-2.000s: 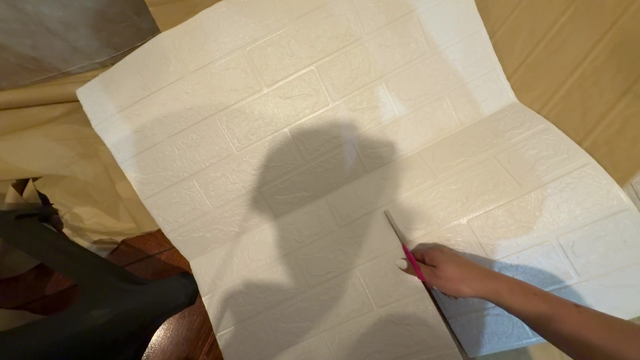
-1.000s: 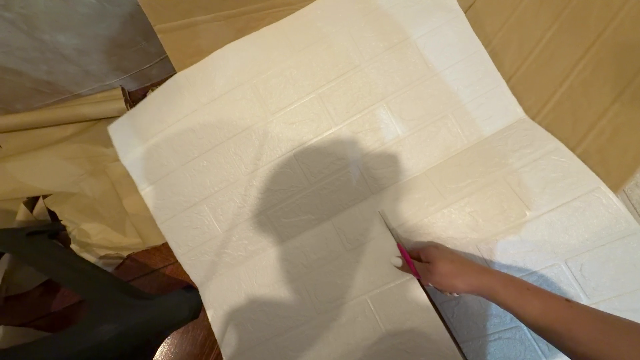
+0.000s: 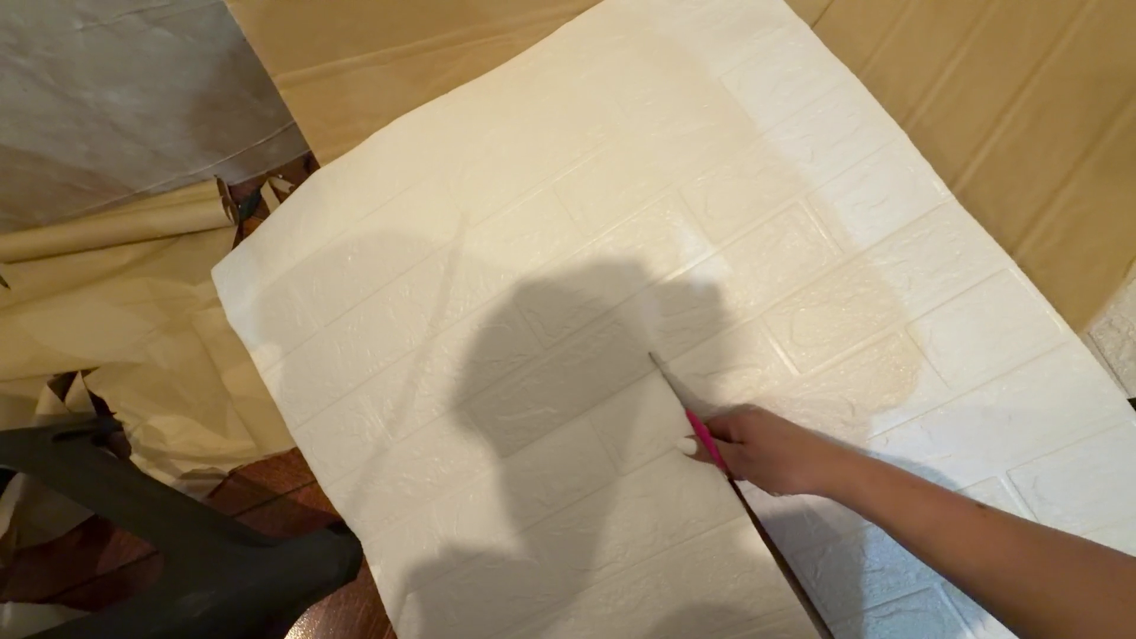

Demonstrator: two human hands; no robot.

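My right hand (image 3: 754,448) grips a pair of scissors (image 3: 704,437) with pink handles, over the white brick-patterned foam wall panel (image 3: 497,373). A slit runs through the panel from its near edge up to the scissors, and the metal blade in view points up and to the left across the surface. Whether the blades are apart cannot be told. A dark shadow of a head and upper body falls on the panel left of the scissors. My left hand does not show.
Brown paper (image 3: 1003,115) lies beyond the panel, with crumpled brown paper (image 3: 151,328) at the left. A dark curved support (image 3: 169,524) stands at the lower left above a reddish-brown wooden floor (image 3: 275,497). Greyish sheeting (image 3: 133,98) covers the upper left.
The scissors have moved farther along the panel, away from its near edge, and the slit behind them is longer. The panel has shifted in view.
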